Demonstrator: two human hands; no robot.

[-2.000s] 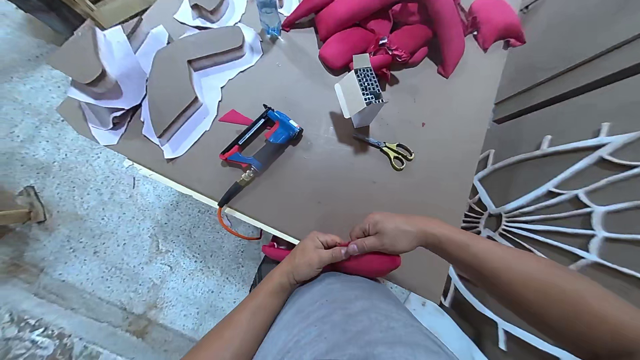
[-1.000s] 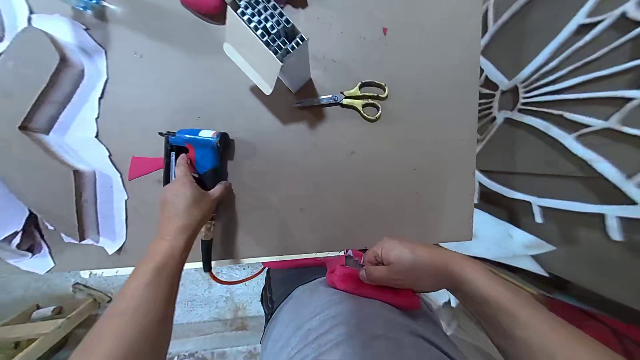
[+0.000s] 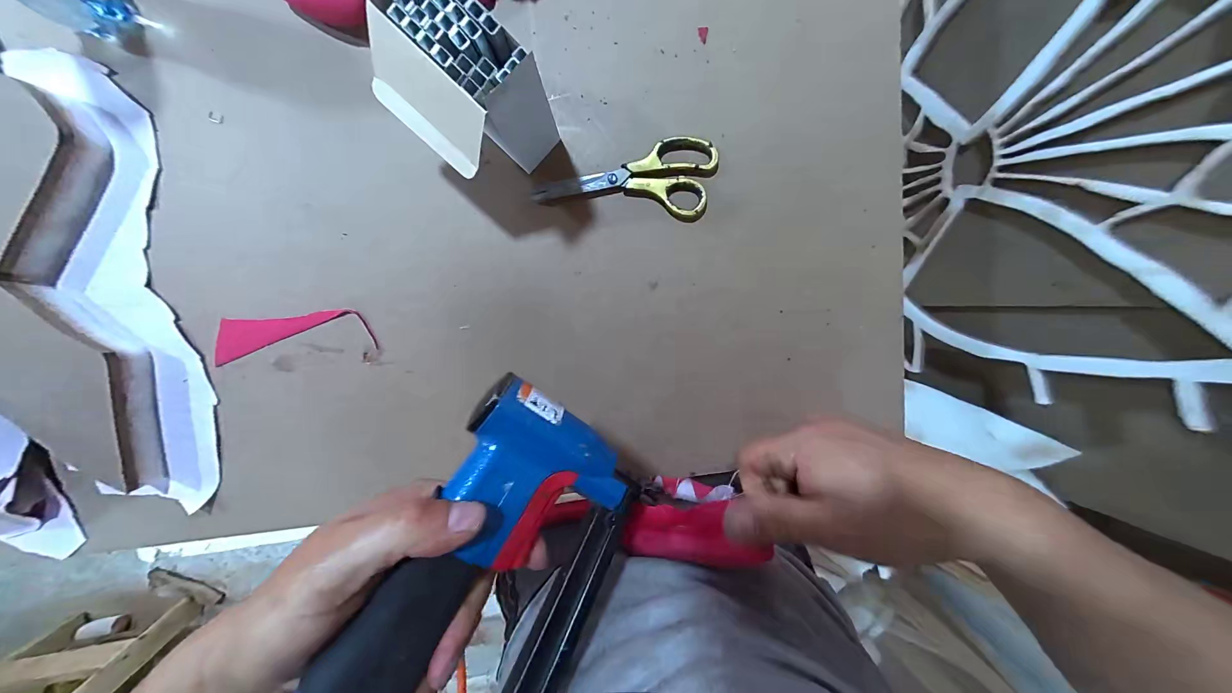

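My left hand (image 3: pixel 385 539) grips a blue and black pneumatic staple gun (image 3: pixel 529 462), its nose up against a pink fabric-covered piece (image 3: pixel 693 534) on my lap at the table's near edge. My right hand (image 3: pixel 818 486), slightly blurred, pinches at the right end of that pink piece; what lies between the fingertips is hard to make out. Yellow-handled scissors (image 3: pixel 645 181) lie on the table, blades to the left. Beside them stands an open cardboard box (image 3: pixel 525 120) full of staple strips. A thin pink fabric scrap (image 3: pixel 269 337) lies left of the middle.
Cut foam pieces edged with white fabric (image 3: pixel 173 375) lie at the table's left. A white lattice frame (image 3: pixel 1059 192) stands beyond the right edge of the brown table top (image 3: pixel 616 289). At lower left, a wooden frame (image 3: pixel 106 645) is on the floor. A clear bottle (image 3: pixel 106 17) is at top left.
My left hand has brought the staple gun from the table, where it lay before, over to the pink piece at my lap. My right hand stays by the pink piece.
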